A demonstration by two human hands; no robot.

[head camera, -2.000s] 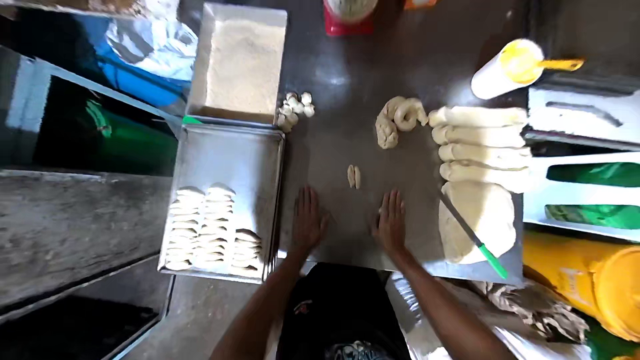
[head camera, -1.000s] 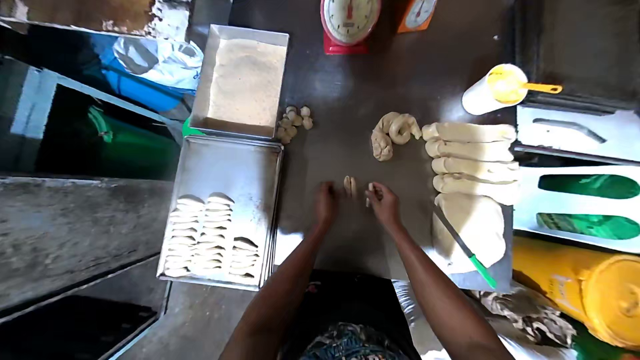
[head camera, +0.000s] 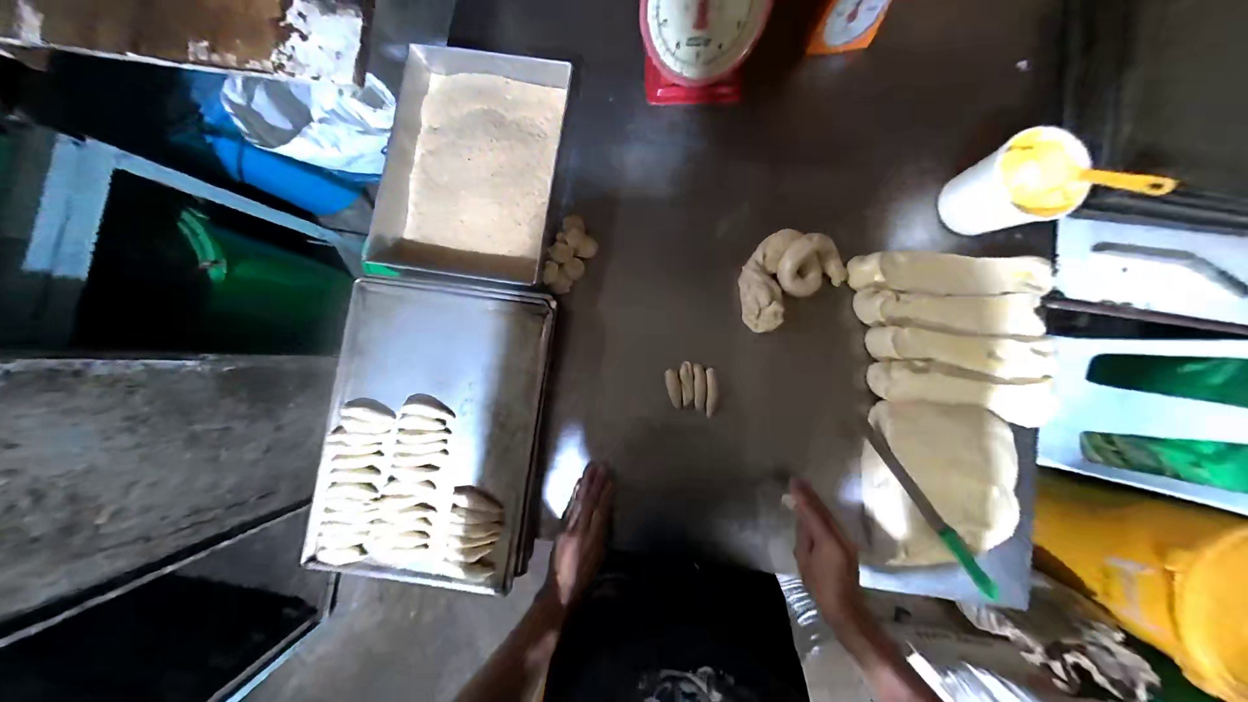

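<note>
My left hand [head camera: 583,531] rests on edge at the near side of the dark tabletop, beside the metal baking tray [head camera: 531,419] of shaped dough pieces [head camera: 419,468]; nothing shows in it. My right hand [head camera: 821,546] is at the same edge, left of the flat dough sheet [head camera: 941,478]; a small pale bit, perhaps dough, shows at its fingertips. Several short dough strips [head camera: 690,388] lie side by side between and beyond my hands. A green-handled knife [head camera: 921,497] lies across the dough sheet. Thick dough rolls [head camera: 951,312] lie beyond it. A coiled dough rope [head camera: 780,273] is left of the rolls.
A deep metal pan [head camera: 487,166] of crumbs adjoins the baking tray, with small dough balls [head camera: 568,255] beside it. A red dial scale [head camera: 697,49] and an orange scale [head camera: 848,24] stand at the far side. A white container [head camera: 1014,185] with a yellow-handled utensil is at far right.
Both hands have drawn back toward the near table edge and moved apart. The group of small dough strips has grown since the earliest frame.
</note>
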